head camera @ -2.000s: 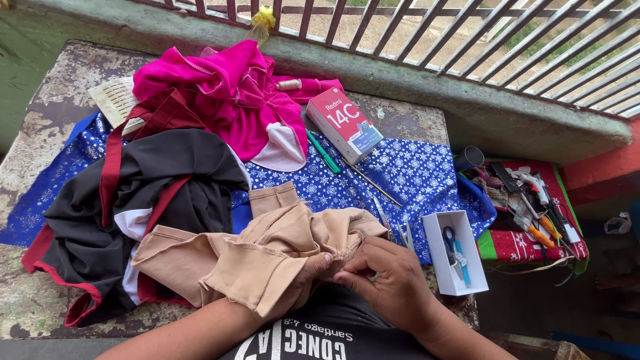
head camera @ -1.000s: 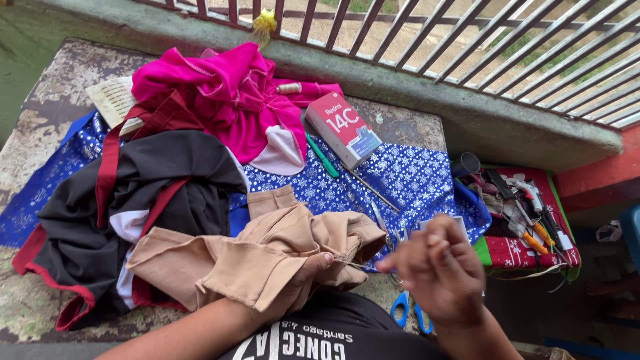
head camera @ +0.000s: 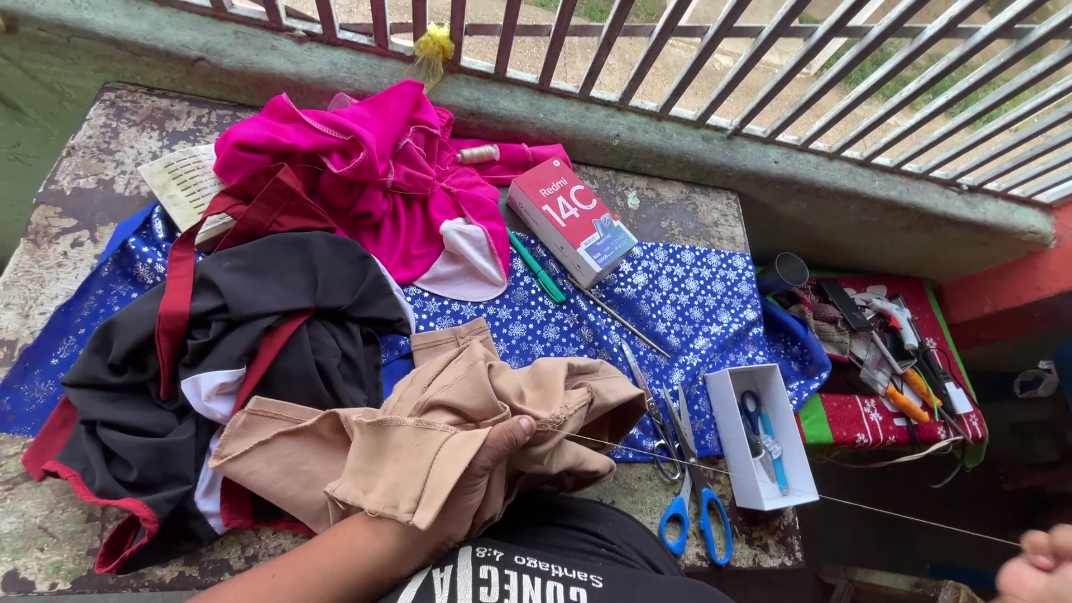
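Note:
My left hand (head camera: 494, 469) holds a beige fabric garment (head camera: 444, 419) bunched above my lap, the thumb on top beside a seam. From that seam a pale thread (head camera: 904, 508) runs taut to the lower right, up to my right hand (head camera: 1038, 565). That hand is partly cut off by the frame edge, its fingers closed; whether a needle is in them cannot be made out. Blue-handled scissors (head camera: 699, 511) lie partly open beneath the thread, beside metal-handled scissors (head camera: 653, 419). A white open box (head camera: 758, 435) with small tools stands to their right.
A black garment with red trim (head camera: 276, 293), a magenta garment (head camera: 402, 184), a thread spool (head camera: 478, 154), a red phone box (head camera: 574, 219) and a green pen (head camera: 536, 268) lie on the worn table (head camera: 92, 176). A tool-covered red cloth (head camera: 846, 410) is at right, below a barred wall (head camera: 670, 151).
My right hand has moved from the beige garment out to the far right, drawing the thread long. The blue-handled scissors and white box are uncovered. My left hand stays on the garment.

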